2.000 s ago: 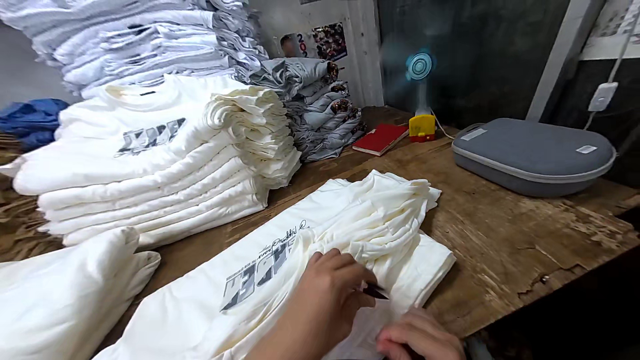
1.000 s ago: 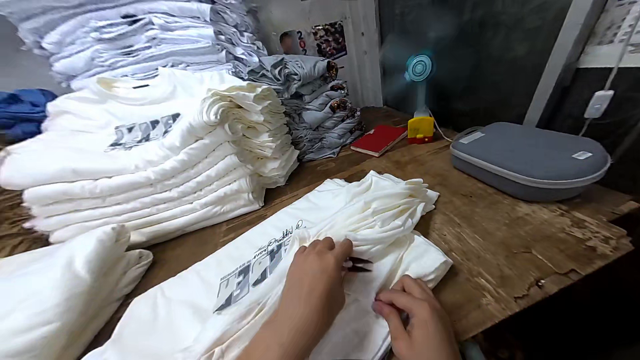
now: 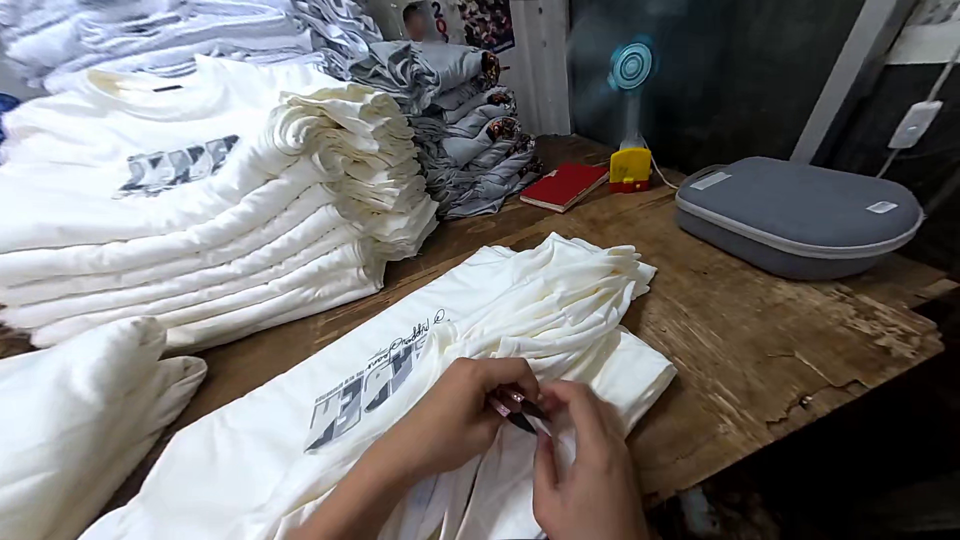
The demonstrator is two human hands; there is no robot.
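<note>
My left hand [image 3: 480, 409] holds small dark-bladed thread snips [image 3: 523, 415] over the white printed T-shirts [image 3: 390, 360] that lie on the wooden table. The blades point right, close to the fingertips of my right hand [image 3: 589, 450]. Thumb and forefinger of my right hand pinch a bit of the white fabric at the blade tips. Bunched sleeves of the shirts lie just beyond both hands. Whether a thread is between the blades cannot be seen.
Folded white T-shirts [image 3: 300, 217] are stacked at the left, with grey garments [image 3: 469, 142] behind. More white fabric [image 3: 75, 427] lies front left. A red notebook [image 3: 564, 187], a small fan [image 3: 631, 112] and a grey zip case [image 3: 799, 214] stand along the back of the wooden table [image 3: 720, 352].
The snips in my left hand have come down from higher on the fabric and now meet my right hand. My right hand has moved closer to my left.
</note>
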